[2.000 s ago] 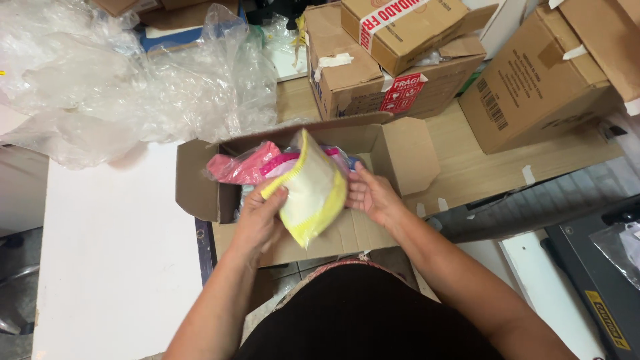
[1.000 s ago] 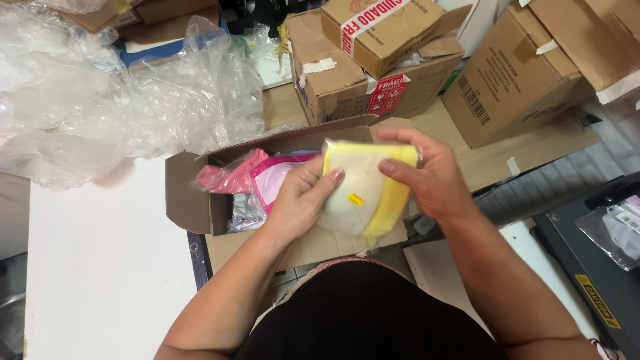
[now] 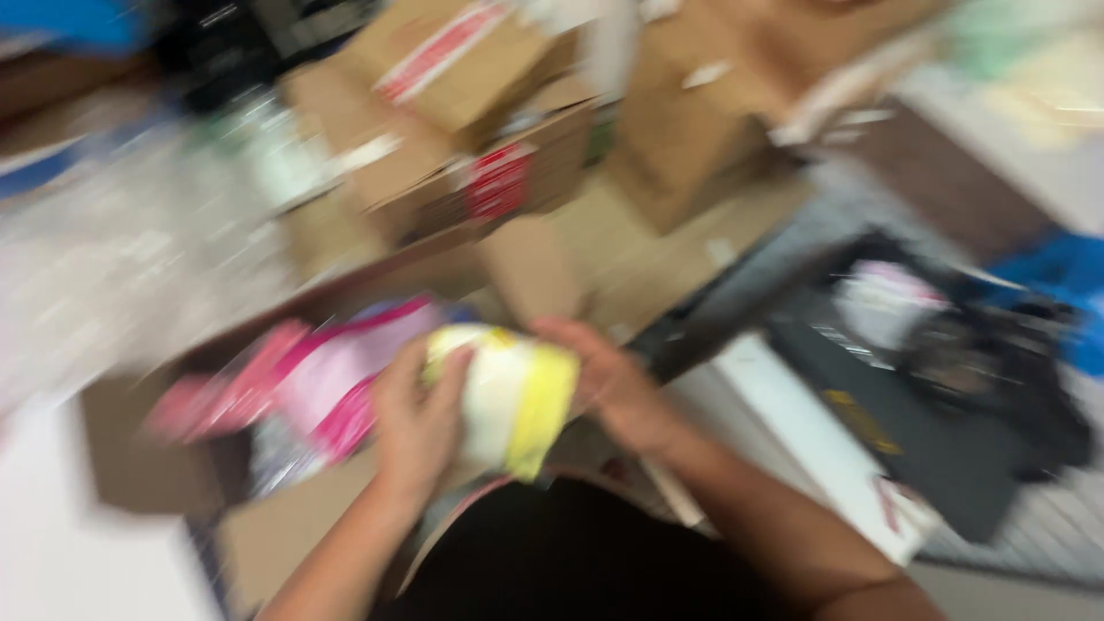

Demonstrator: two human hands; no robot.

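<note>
A folded white and yellow item [image 3: 504,397], wrapped in clear plastic in the earlier frames, is gripped by my left hand [image 3: 418,414] at its left side. My right hand [image 3: 595,371] is at the item's right edge; blur hides whether its fingers close on it. Behind and left of my hands is an open cardboard box [image 3: 155,448] with its flaps spread. Inside lie a pink and magenta packaged item [image 3: 345,371], a coral-pink item in clear plastic [image 3: 233,388] and some clear wrapping.
Clear plastic wrap [image 3: 138,259] is heaped at the left. Stacked cartons with red and white tape [image 3: 448,52] stand behind the box, another carton [image 3: 681,112] to their right. A dark grey case [image 3: 880,405] carrying a black object lies at the right. The white tabletop [image 3: 78,535] is at lower left.
The view has swung to the right and is blurred. The white and yellow item, earlier between both hands, remains in my left hand. The pink items are still in the box.
</note>
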